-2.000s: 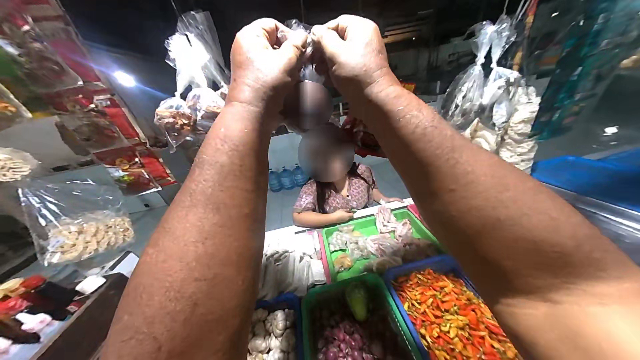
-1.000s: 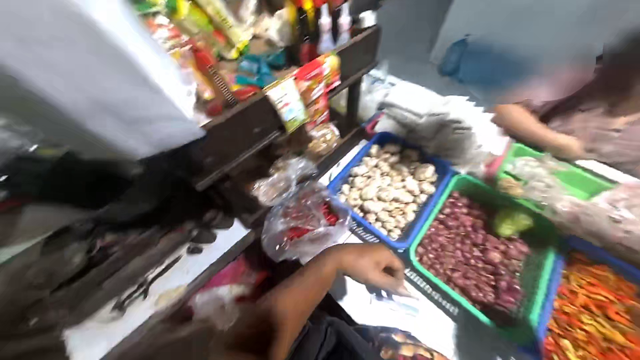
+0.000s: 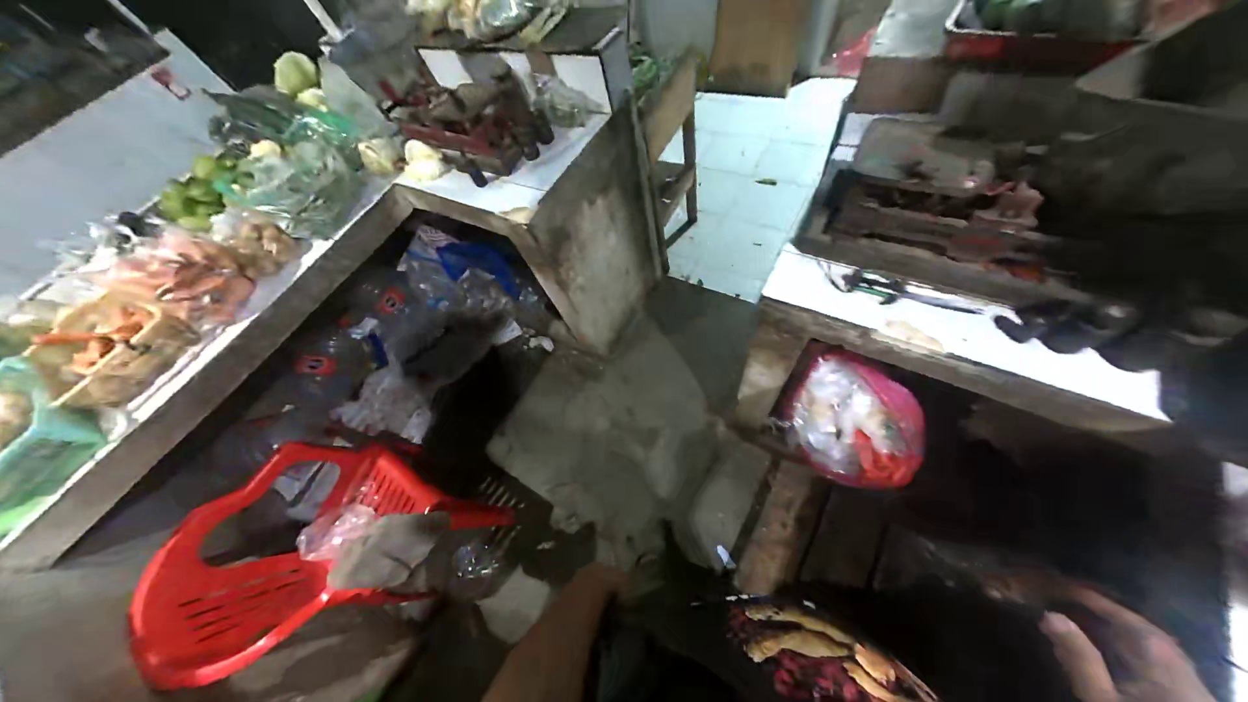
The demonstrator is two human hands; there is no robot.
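My left hand [image 3: 593,595] is low in the view, blurred, with only the forearm and a dim part of the hand showing; its fingers cannot be made out. At the lower right is my right hand [image 3: 1102,624], also blurred, over a dark area; I cannot tell whether it holds anything. Between them lies a patterned cloth or garment [image 3: 819,648] in dark red and yellow. A red plastic chair [image 3: 234,585] is left of my left hand. Above my right hand, a pink plastic bag [image 3: 877,429] filled with clear plastic sits under the right counter.
A tiled counter [image 3: 322,249] on the left bears bagged produce, limes [image 3: 195,190] and a green plastic basket [image 3: 49,439]. Plastic bottles [image 3: 322,361] lie beneath it. The right counter [image 3: 936,341] holds a wooden rack [image 3: 936,234]. A concrete floor passage [image 3: 624,419] runs between them.
The view has swung from the stall of chillies, shallots and garlic to the floor between counters. My hands, raised together among hanging bags two seconds ago, are now low and apart.
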